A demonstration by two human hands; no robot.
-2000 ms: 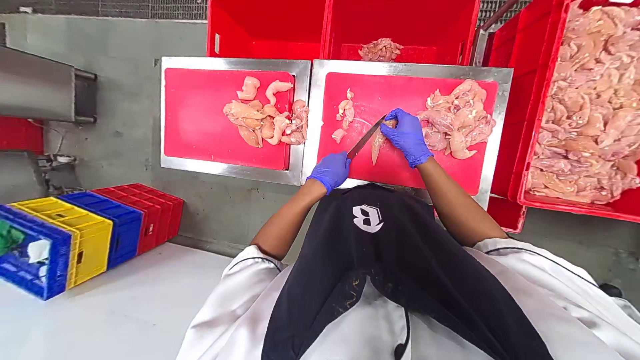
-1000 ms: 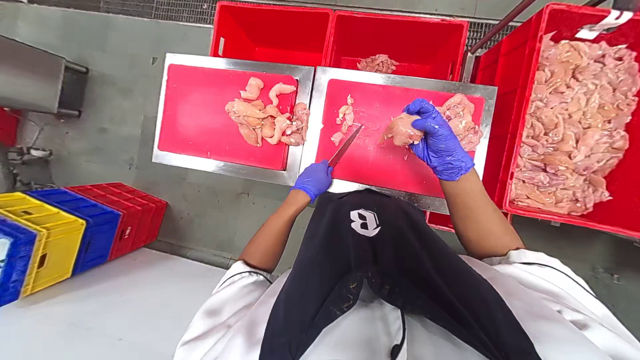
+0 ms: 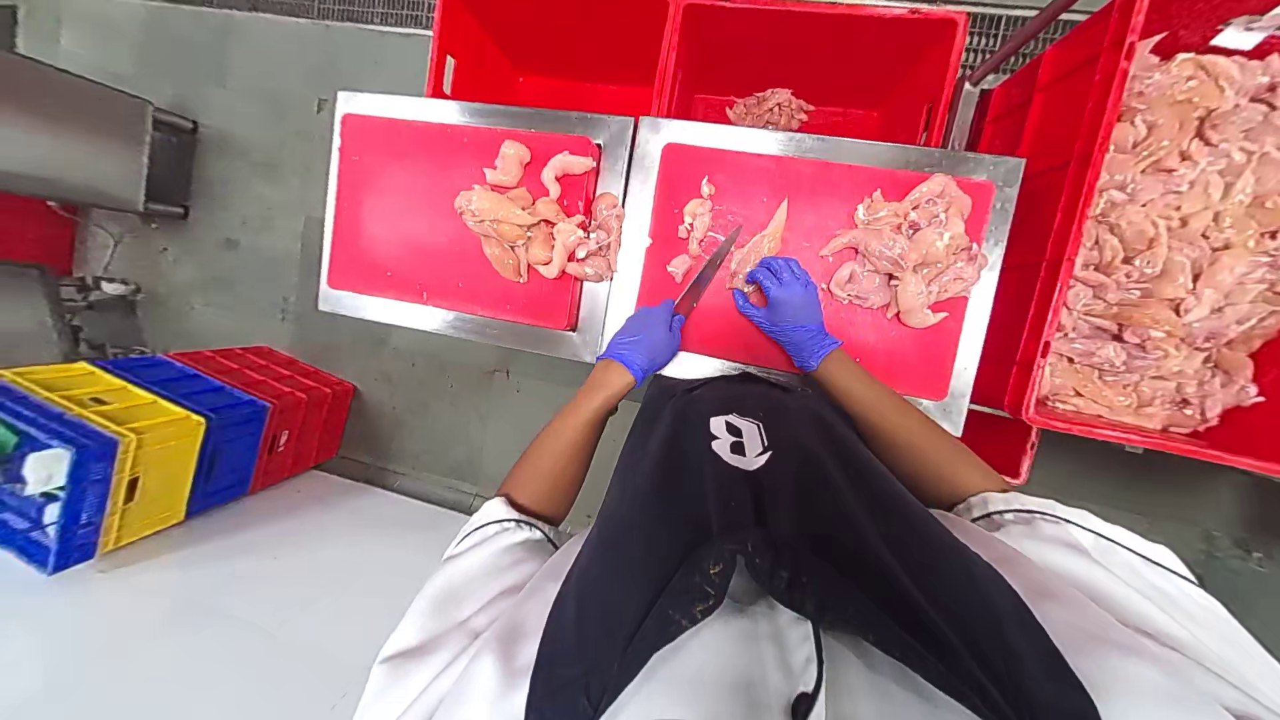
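Observation:
My left hand [image 3: 645,341], in a blue glove, is closed around the handle of a knife [image 3: 708,272], whose blade points up and to the right over the right red cutting board [image 3: 720,345]. At the lower end of a raw chicken piece [image 3: 765,243] is my gloved right hand [image 3: 790,310], fingers curled against the meat. The blade lies just left of that piece, with a small gap. Small trimmings [image 3: 697,220] lie beyond the knife. A pile of raw chicken [image 3: 910,250] rests on the board's right side. More chicken pieces [image 3: 500,215] are on the left board [image 3: 400,220].
Behind the boards stand two red crates [image 3: 560,50], [image 3: 830,50], one with some meat [image 3: 770,109] inside. A large red crate [image 3: 1085,230] full of raw chicken [image 3: 1180,240] is at the right. Blue, yellow and red crates [image 3: 155,450] stand at the lower left.
My right hand has lowered the chicken piece it held up a second ago, and it now lies on the board. The knife stays in my left hand.

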